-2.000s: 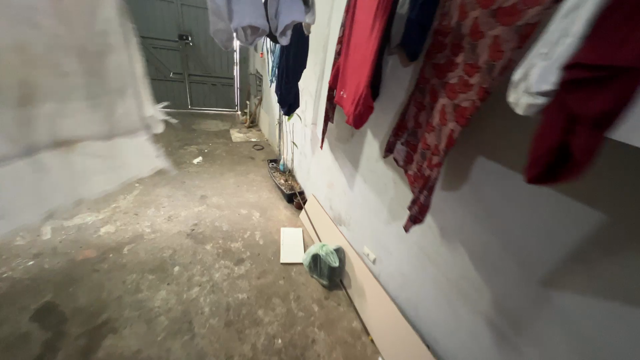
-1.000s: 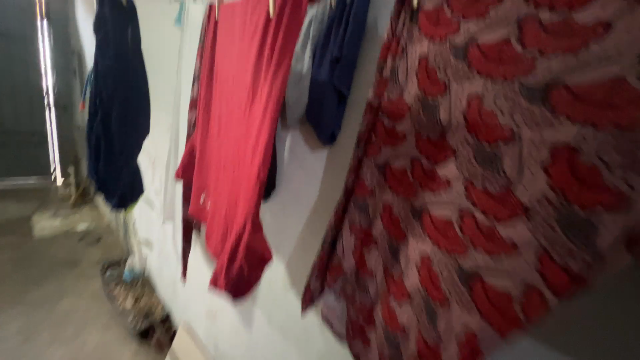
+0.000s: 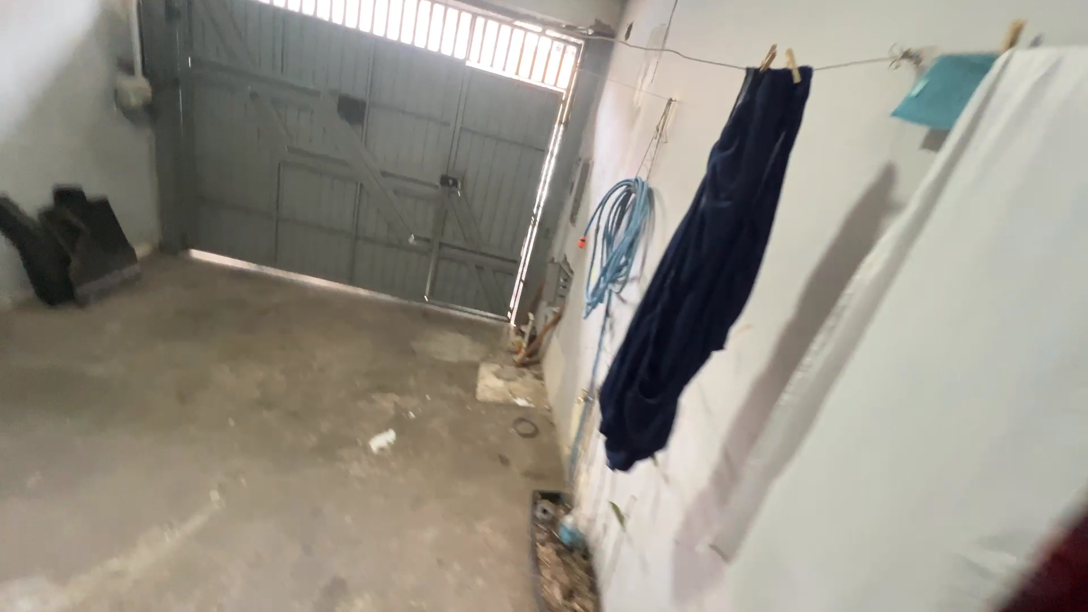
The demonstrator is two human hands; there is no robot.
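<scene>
Neither my left hand nor my right hand shows in the head view. A dark navy garment [image 3: 701,272] hangs from a clothesline [image 3: 850,65], held by wooden clothespins [image 3: 792,66]. To its right a teal cloth [image 3: 948,89] is on the line, partly behind a large white cloth [image 3: 952,340] that hangs close to the camera on the right. A wooden clothespin [image 3: 1013,34] sits at the white cloth's top. A blurred dark red fabric [image 3: 1058,569] cuts into the lower right corner.
A coiled blue hose [image 3: 620,242] hangs on the right wall above a long planter [image 3: 565,569]. A grey metal gate [image 3: 374,161] closes the far end. Dark objects [image 3: 72,242] stand by the left wall. White litter [image 3: 382,440] lies on the concrete floor [image 3: 255,408].
The view has swung left toward the gate. The red garment and the patterned cloth that filled the view a second ago have mostly left it, and a white cloth now fills the right side.
</scene>
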